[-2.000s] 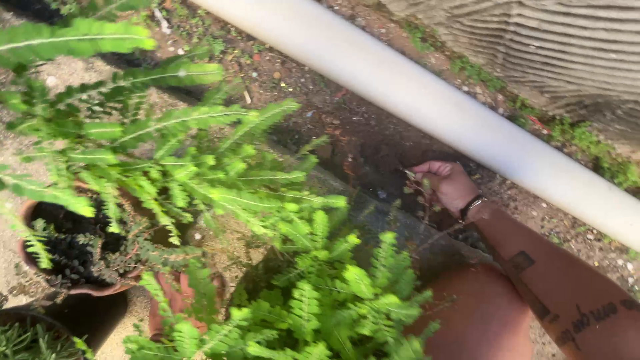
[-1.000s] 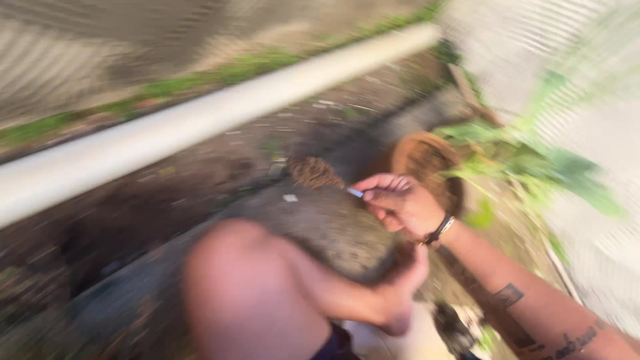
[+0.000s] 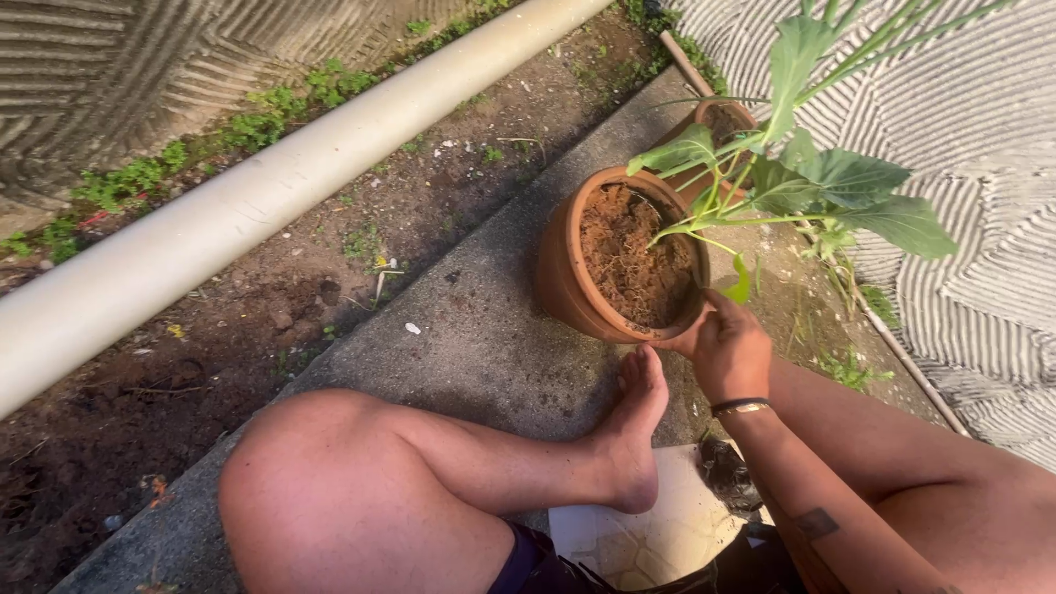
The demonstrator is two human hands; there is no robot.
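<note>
My right hand (image 3: 733, 342), with a dark band and a bracelet at its wrist, is at the near right rim of a terracotta pot (image 3: 569, 239). Its thumb and fingers are bent close together against the rim; whether something is held between them is hidden. Loose reddish-brown soil (image 3: 635, 264) with fine roots fills much of the pot. A leafy green plant (image 3: 854, 177) leans out over the pot's right side, one bright yellow-green leaf (image 3: 738, 280) hanging just above my fingers. My left hand is out of view.
Another terracotta pot (image 3: 726, 124) stands behind. A thick pale pipe (image 3: 272, 186) runs over the soil bed (image 3: 272, 305) beside the concrete ledge (image 3: 462, 330). My bare foot (image 3: 635, 421) is close to the pot, near tiles (image 3: 610, 540) and a black plastic bag (image 3: 730, 478). Textured walls (image 3: 973, 124) flank the area.
The view has swung from leafy fronds to the potted plant. One second ago my right hand held a small tool loaded with soil short of the pot; now that hand is at the rim.
</note>
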